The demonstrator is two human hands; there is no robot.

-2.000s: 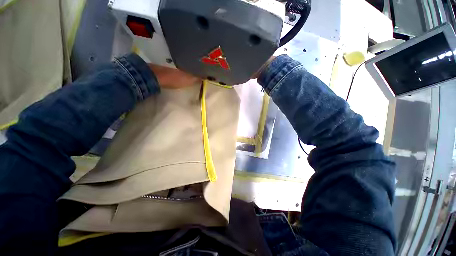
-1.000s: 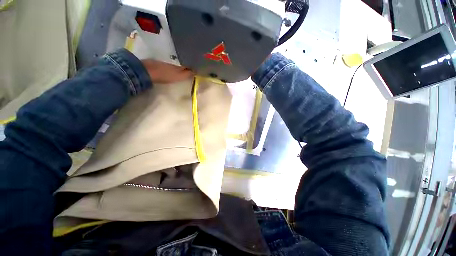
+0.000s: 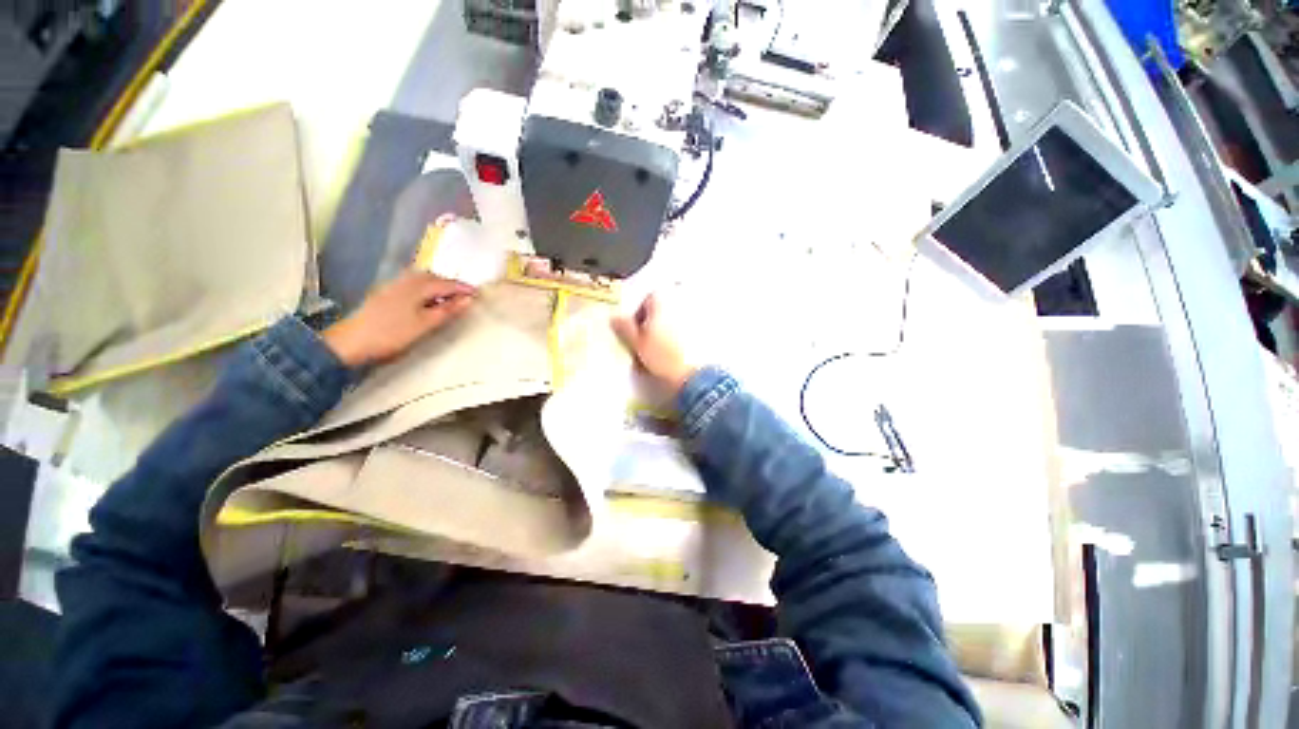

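The beige sewn cover piece (image 3: 470,349) lies under the machine head, its near end folded open toward my lap. Yellow binding tape (image 3: 559,335) runs down it to the opening. Its far edge is at the yellow clamp frame (image 3: 563,278), below the dark grey machine head (image 3: 598,200). My left hand (image 3: 402,316) is at the piece's upper left edge, fingers bent. My right hand (image 3: 653,342) is just right of the piece near the clamp, fingers curled. Whether either hand pinches the fabric cannot be told.
A stacked beige cover piece (image 3: 185,242) with yellow edges lies at the left. The control screen (image 3: 1047,200) stands at the right. Thread snips (image 3: 893,439) lie on the white table (image 3: 983,470) near a curving black cable (image 3: 809,385). A metal rail runs along the far right.
The view has tilted up and widened, showing more machine and table. Both hands, earlier partly or wholly hidden behind the machine head, now show on either side of the piece, below the head.
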